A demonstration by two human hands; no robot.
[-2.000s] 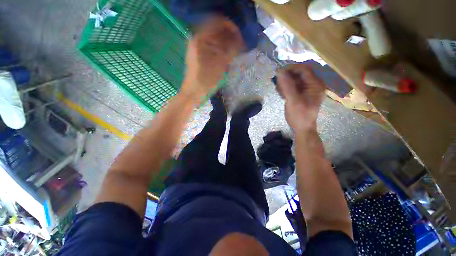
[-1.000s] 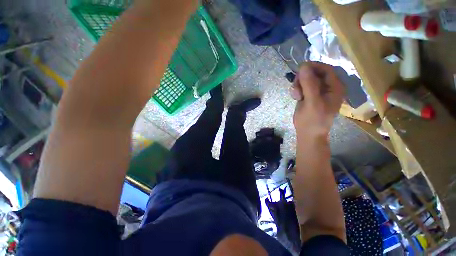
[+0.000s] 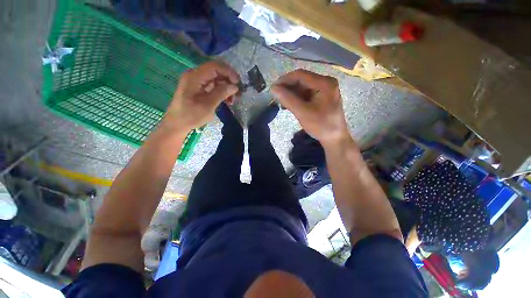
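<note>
A small dark flat part point(image 3: 256, 78) is in the air between my hands, above the grey floor. My left hand point(image 3: 204, 96) is shut on its narrow end with thumb and fingertips. The part's wider end points up and toward my right hand. My right hand point(image 3: 311, 102) is just right of the part, thumb and fingertips pinched together, with a small gap between. A tiny thin yellowish tip shows below its fingertips. I cannot tell if it holds something.
A green slotted crate point(image 3: 110, 75) is at the left, with dark blue cloth point(image 3: 192, 23) beside it. A cardboard surface point(image 3: 454, 87) at the upper right bears a white spool point(image 3: 390, 34) with a red end. A person in dotted clothing point(image 3: 448, 204) is at the lower right.
My left hand has come back from beyond the upper edge to the middle, beside my right hand. The dark part is now visible between them. The view has shifted over the crate and bench.
</note>
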